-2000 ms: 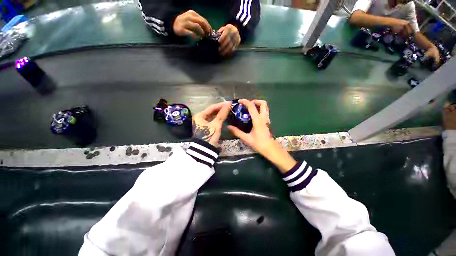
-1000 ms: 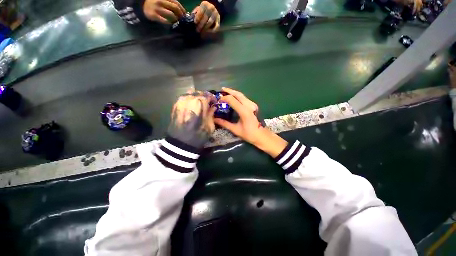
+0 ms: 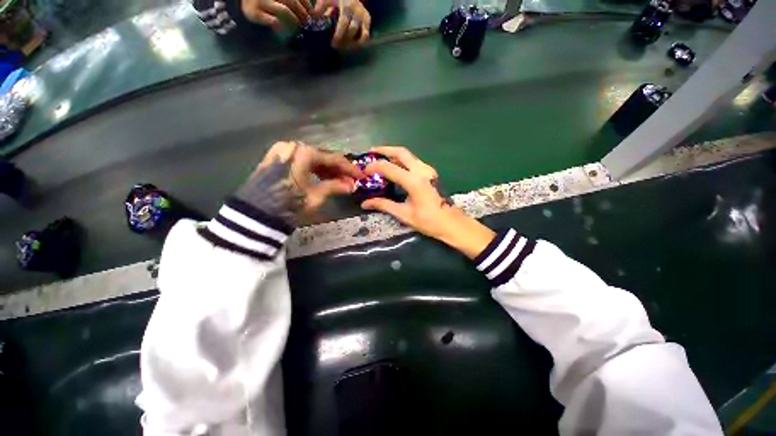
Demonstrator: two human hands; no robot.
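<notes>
A black electronic unit (image 3: 371, 177) with an open end glowing pink and blue is over the belt's near edge. My right hand (image 3: 412, 192) grips its right side, with fingers over the top and thumb below. My left hand (image 3: 299, 177), tattooed on its back, is at the unit's left side with its fingertips at the lit end. The fingers cover much of the unit, and whether the left fingertips pinch a small part or wire cannot be seen.
Two units (image 3: 146, 209) with open ends stand on the belt (image 3: 230, 119) at left. Opposite, a person's hands (image 3: 345, 24) hold a unit. More units (image 3: 644, 106) lie at right beside a slanted grey post (image 3: 681, 119). A dark phone-like rectangle (image 3: 368, 392) lies on the near green surface.
The view has shifted. My left hand has moved from over the unit to its left side, uncovering the lit end, which now glows pink. The belt units at left appear further left.
</notes>
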